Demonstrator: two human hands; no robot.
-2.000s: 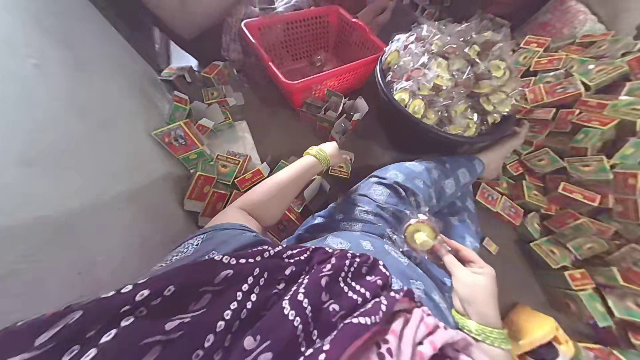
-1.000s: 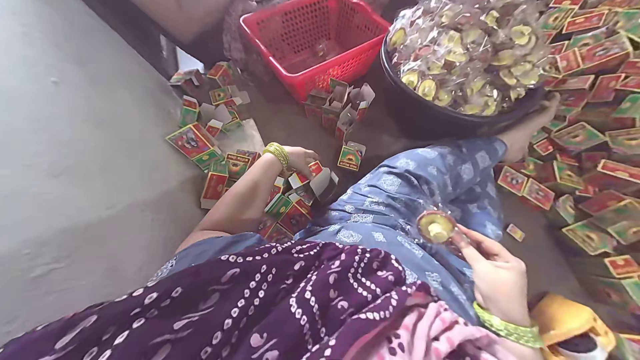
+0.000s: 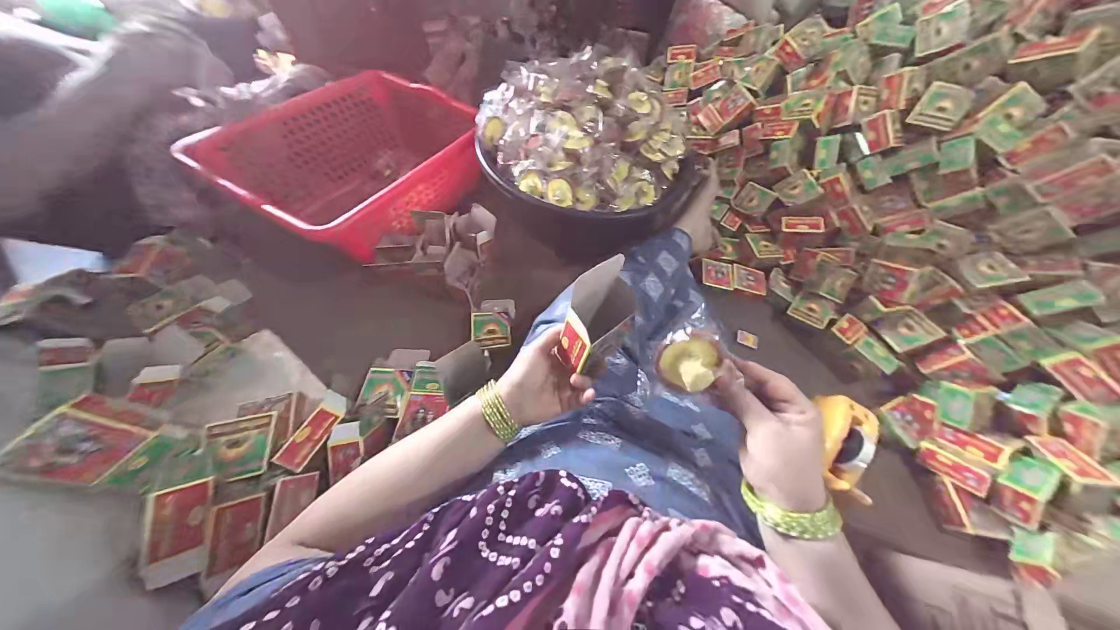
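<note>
My left hand grips a small printed cardboard box, red and yellow on the side, with its flap raised and its top open. In my right hand, thumb and fingers pinch a clear plastic packet with a round yellow-green item inside. The packet is just right of the box, apart from it, and both are above my lap. A black tub beyond my knee is heaped with similar clear packets.
A red plastic basket stands left of the tub. Open boxes lie at the left, and a large heap of red and green boxes covers the floor at the right. A yellow object is beside my right wrist. Part of another person shows at upper left.
My left hand has moved from the boxes at the left to in front of me, now with a box in it. My right hand still holds the packet.
</note>
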